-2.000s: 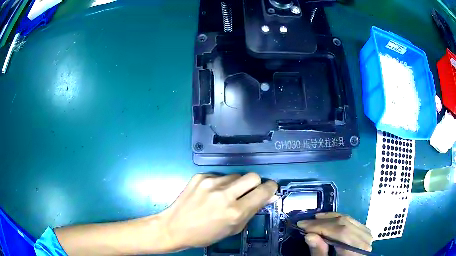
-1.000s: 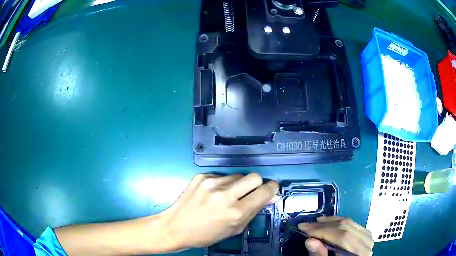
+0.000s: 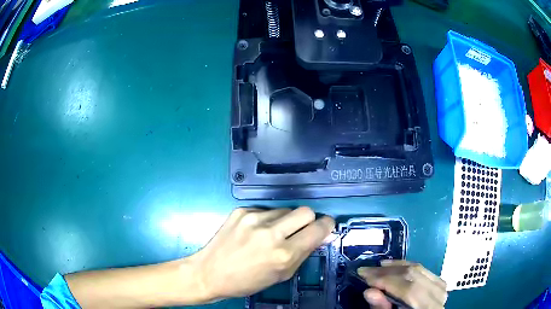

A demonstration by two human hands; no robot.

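Observation:
A black housing (image 3: pixel 373 239) with rectangular windows lies on the green mat at the bottom centre, its lower part cut off by the picture's edge. My left hand (image 3: pixel 266 253) lies over its upper left part, fingertips gripping its edge. My right hand (image 3: pixel 406 283) is at the housing's lower right, holding thin dark tweezers (image 3: pixel 396 301) whose tip points into the housing; the tip is hard to see.
The black press fixture (image 3: pixel 329 145) stands beyond the housing. To the right are a light-blue bin (image 3: pixel 448 114) of white pieces, a red bin (image 3: pixel 539 90), a crumpled white cloth (image 3: pixel 536 162), a dot sheet (image 3: pixel 474 223) and a squeeze bottle (image 3: pixel 530 216).
My right hand has shifted slightly, and its fingers and the tweezers sit at a slightly different angle. My left hand stays in place on the housing.

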